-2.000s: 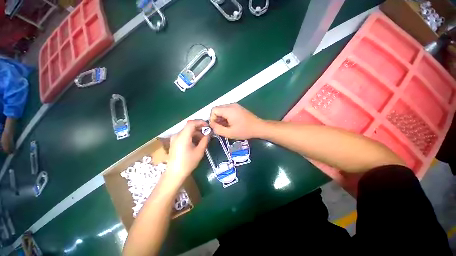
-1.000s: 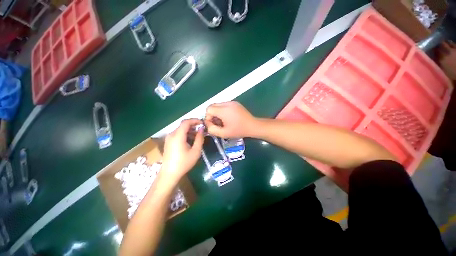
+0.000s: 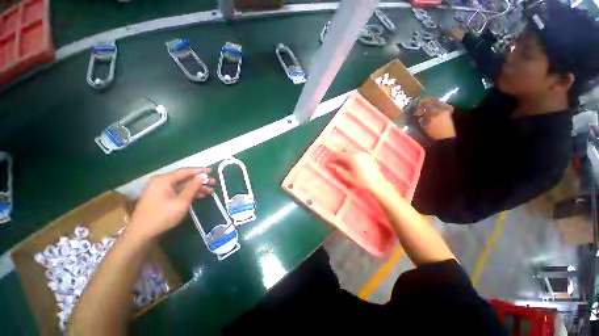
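Observation:
My left hand [image 3: 172, 200] pinches a small white fitting [image 3: 203, 178] at the top end of a loop-shaped unit [image 3: 220, 237], whose blue-banded block points toward me. A second loop-shaped unit [image 3: 240, 205] lies just right of it on the green bench. My right hand [image 3: 354, 169] is over the salmon-red compartment tray [image 3: 328, 199], fingers down near a pocket with speckled tiny parts; whether it holds any cannot be seen. A cardboard box [image 3: 98, 220] of white fittings is under my left forearm.
More loop units [image 3: 133, 128] lie beyond the pale divider strip [image 3: 249, 138]. An upright post [image 3: 332, 62] rises from the strip. Another carton [image 3: 395, 84] stands behind the tray. A person in dark clothes [image 3: 519, 131] works at the right. Another red tray [image 3: 25, 39] is at the far left.
My right hand has left my left hand and moved right to the tray. My left hand still holds the fitting. The view has swung right, bringing the person into sight.

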